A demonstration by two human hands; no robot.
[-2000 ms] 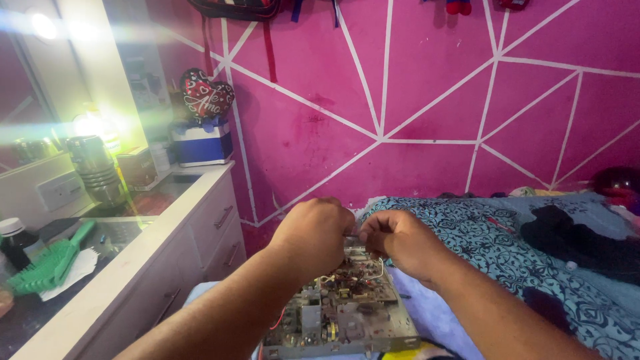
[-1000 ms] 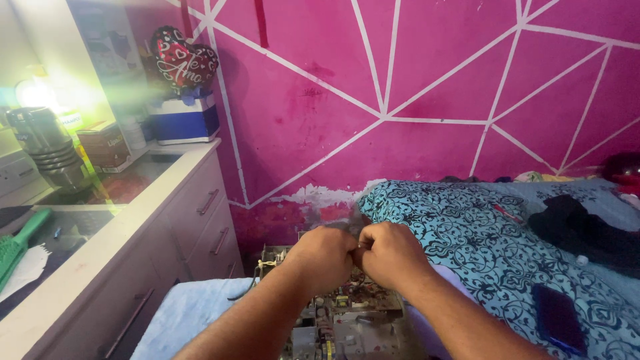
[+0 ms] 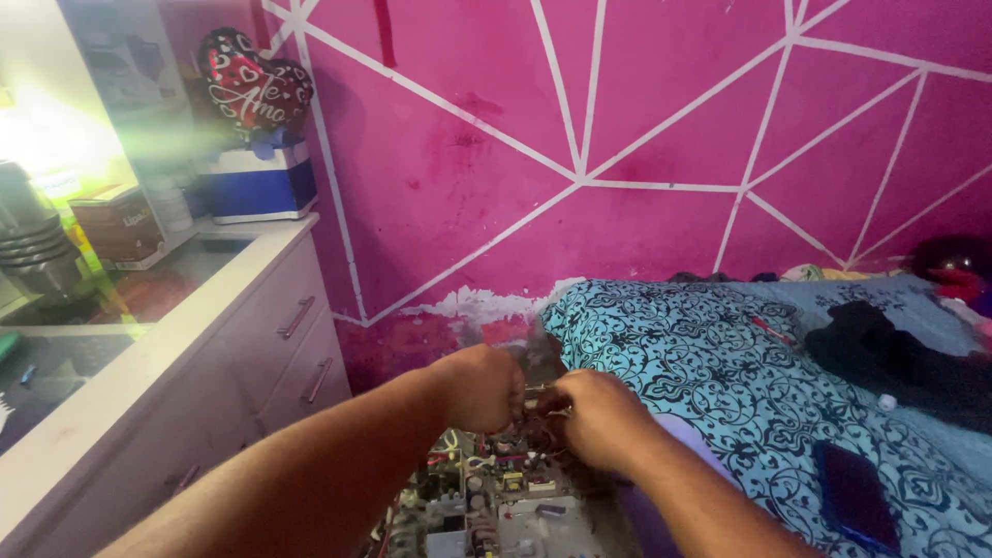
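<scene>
An open electronic chassis with circuit boards (image 3: 504,484), wires and small components lies low in the middle of the view, below both hands. My left hand (image 3: 484,387) is over its far part, fingers curled down with their tips hidden. Close to it on the right, my right hand (image 3: 597,411) has its thumb and fingers bent together at the far end of the chassis. A small thin metallic piece shows between the two hands; whether either hand grips it cannot be told.
A white dresser (image 3: 267,341) with drawers stands left, bearing a blue and white box (image 3: 260,186) and a heart-shaped balloon (image 3: 256,85). On the right is a bed with a patterned cover (image 3: 682,349), a phone (image 3: 856,492) and black cloth (image 3: 891,356). Behind is a pink wall (image 3: 465,155).
My hands, which met a second ago, are now slightly apart. The view has shifted, with the chassis still beneath them.
</scene>
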